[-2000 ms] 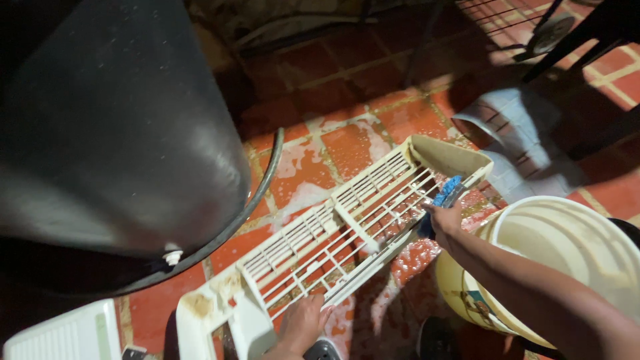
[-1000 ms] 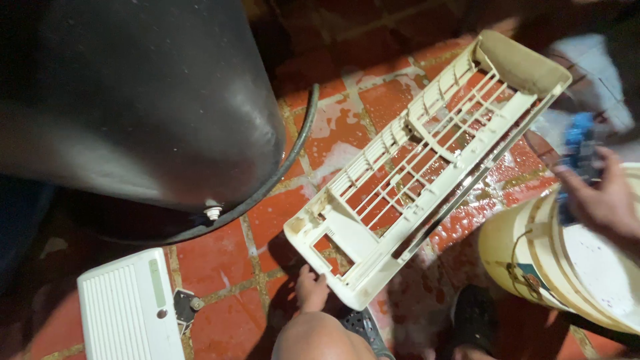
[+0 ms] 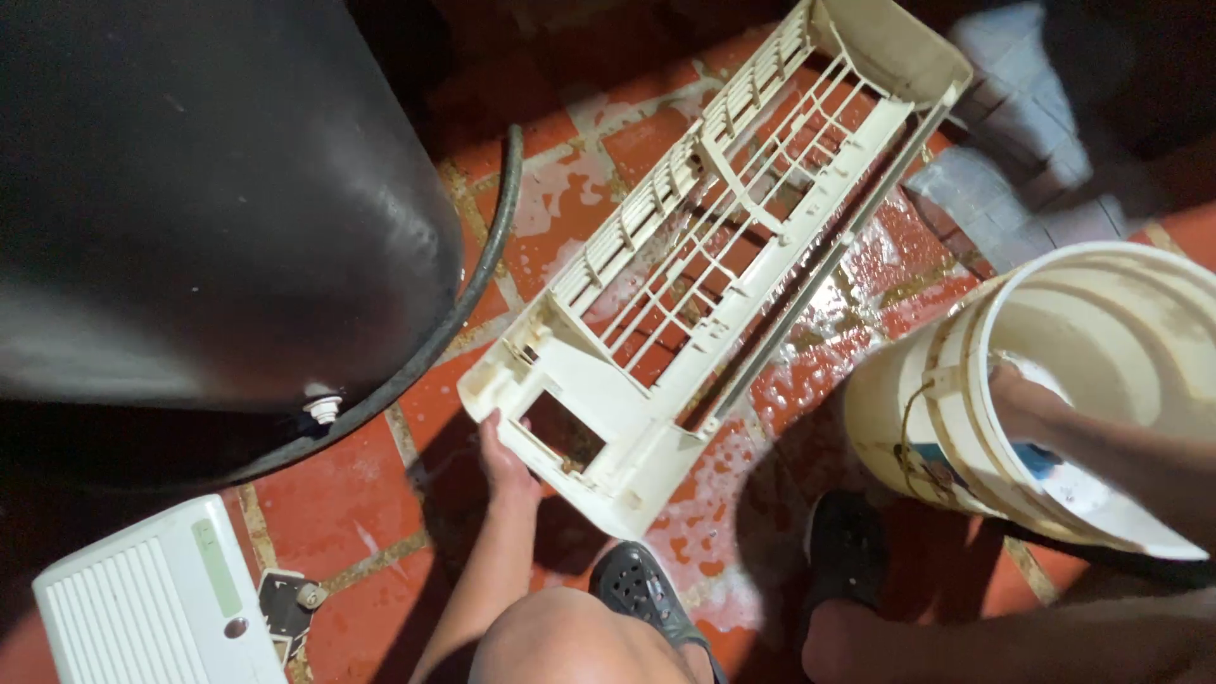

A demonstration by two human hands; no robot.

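Observation:
A cream plastic grille frame, like an air conditioner's housing, [image 3: 722,256] slants across the middle of the head view, its inner side with ribs and bars showing. My left hand [image 3: 508,465] grips its lower left corner. My right hand [image 3: 1031,404] reaches down inside a cream plastic bucket [image 3: 879,408] at the right, over whitish, foamy liquid. A blue thing [image 3: 1035,461], probably the brush or scrubber, shows at that hand; the fingers are partly hidden and blurred.
A large black tank [image 3: 218,209] fills the upper left, with a dark hose [image 3: 494,237] curving round its base. A white louvred panel [image 3: 142,598] lies at the lower left. Wet, soapy red tiles [image 3: 342,513] cover the floor. My black clogs [image 3: 636,579] stand below the frame.
My right hand, with the blue thing, has moved from the frame's right side down into the bucket. The frame has been turned, its inner side now showing more, while my left hand stays at its lower end.

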